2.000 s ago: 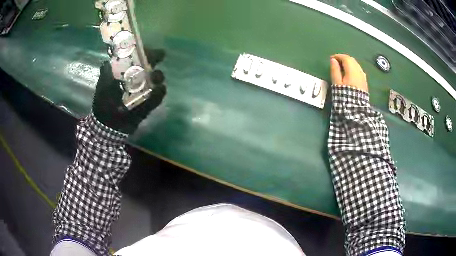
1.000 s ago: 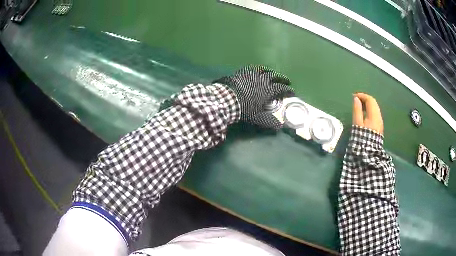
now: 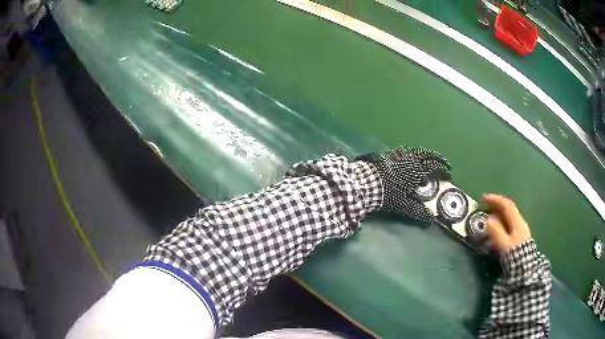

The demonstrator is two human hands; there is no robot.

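Observation:
My left hand (image 3: pixel 412 182), in a black dotted glove, grips one end of a metal frame plate (image 3: pixel 435 206) low over the green bench. Round disc parts (image 3: pixel 454 204) with dark rims and silver centres show in its openings. My bare right hand (image 3: pixel 505 224) is at the plate's right end, its fingers over the last disc; the fingers are a little blurred, and I cannot tell if they grip the plate. The fixture plate is not visible; the hands and frame plate cover that part of the bench.
Another frame plate (image 3: pixel 596 299) lies at the right edge, cut off, with a loose disc (image 3: pixel 598 247) above it. A red bin (image 3: pixel 515 30) stands at the far right. Pale metal strips (image 3: pixel 424 56) run along the green bench (image 3: pixel 371 86). A small metal part (image 3: pixel 164 4) lies at the top left.
My left hand has moved right with the frame plate. My right hand has come to the plate's right end. The view has shifted, and the red bin now shows.

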